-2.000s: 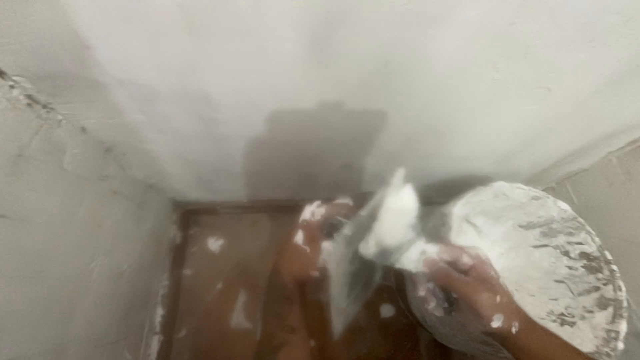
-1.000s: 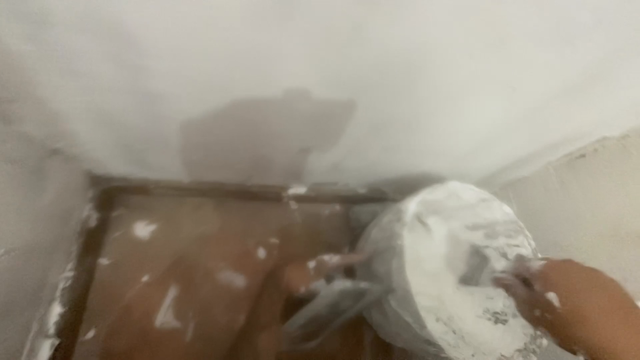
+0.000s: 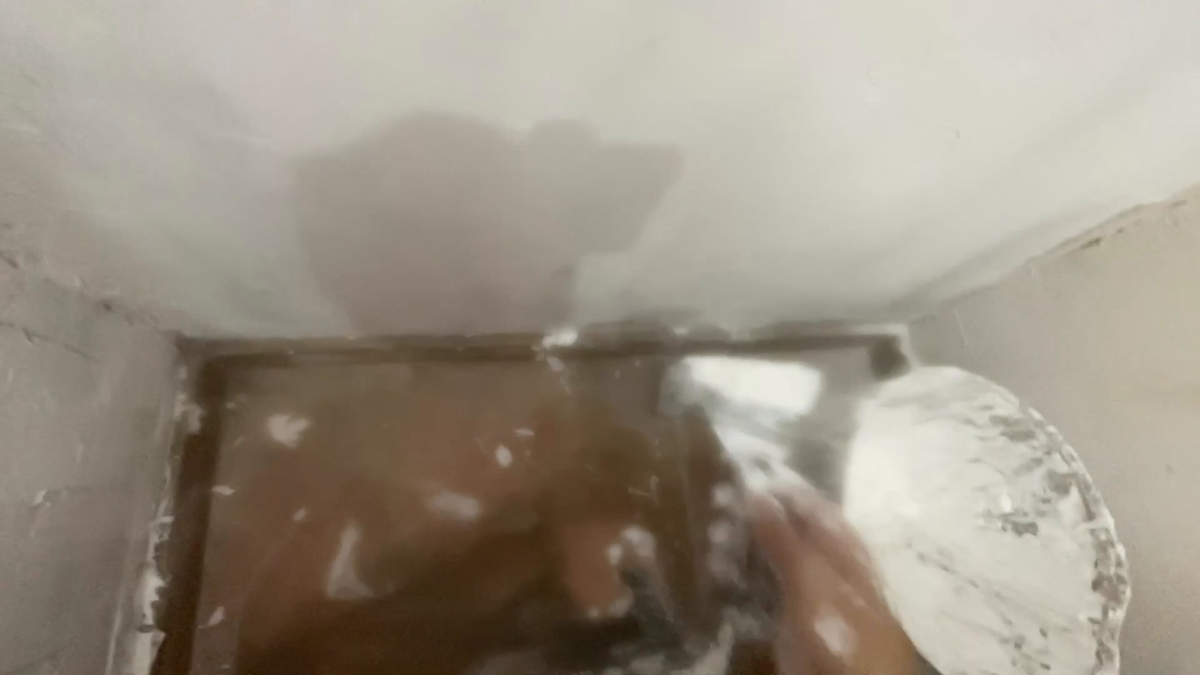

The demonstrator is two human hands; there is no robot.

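My right hand (image 3: 820, 572) grips a putty knife (image 3: 745, 450), its blade pointing up and away, left of the bucket. Bright white compound (image 3: 764, 384) sits on that blade. The round bucket (image 3: 1106, 562) at the right has white paste over its inside and a crusted rim. My left hand (image 3: 600, 567), smeared with white, is low in the middle, left of my right hand. It is blurred and holds a broad flat scraper (image 3: 656, 609), whose outline is hard to make out.
A brown surface (image 3: 375, 478) spotted with white lies below, framed by a darker edge. A pale wall (image 3: 797, 187) with a shadow on it rises behind. Grey side walls stand at the left (image 3: 75, 469) and the right (image 3: 1153, 375), close beyond the bucket.
A second ago my right hand was over the bucket with the knife in the paste; it has moved left, out of the bucket, with white compound on the blade.
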